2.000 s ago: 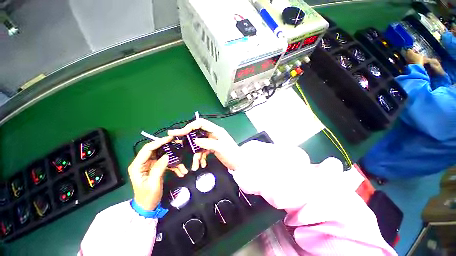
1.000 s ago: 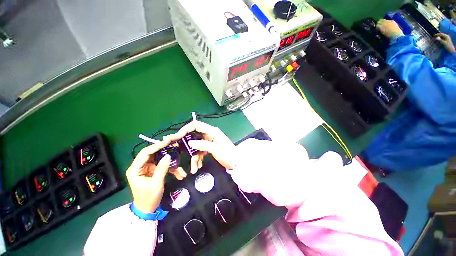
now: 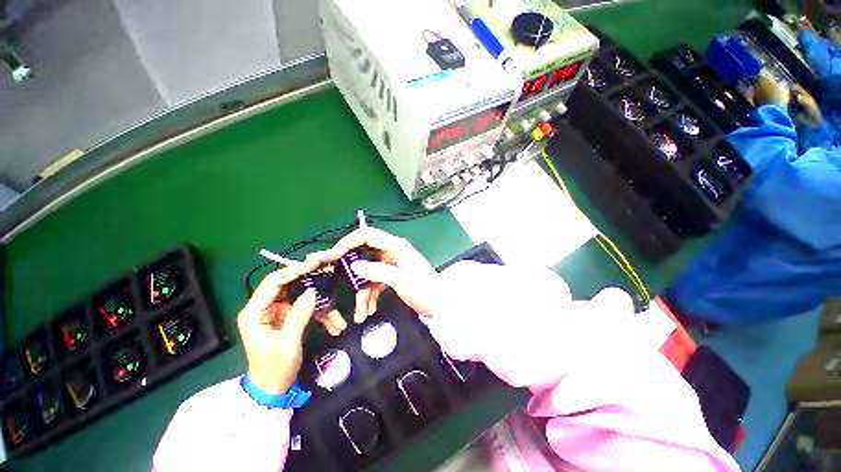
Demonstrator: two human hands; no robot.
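Observation:
My left hand (image 3: pixel 277 323), with a blue wrist strap (image 3: pixel 275 394), is closed around a small round black gauge (image 3: pixel 316 293). My right hand (image 3: pixel 392 269) holds a second black gauge (image 3: pixel 354 267) beside it. Pale marks show on both; the fingers hide much of them. Black test leads (image 3: pixel 309 241) with white labels (image 3: pixel 361 218) run from behind the hands to the power supplies; their ends are hidden. Below the hands is a black foam tray (image 3: pixel 387 387) with gauges in its pockets, two with lit white faces (image 3: pixel 379 340).
A second gauge tray (image 3: pixel 205 318) lies at left. Two power supplies (image 3: pixel 406 101) with red readouts stand ahead. A paper sheet (image 3: pixel 521 217) and yellow wires (image 3: pixel 599 238) are right of them. Black gauge trays (image 3: pixel 636 175) and a person in a blue smock (image 3: pixel 738 267) are at right.
Both hands keep their hold on the gauges, nearly unmoved. The view has shifted slightly back and forth. The person at right has moved an arm out over the trays and back.

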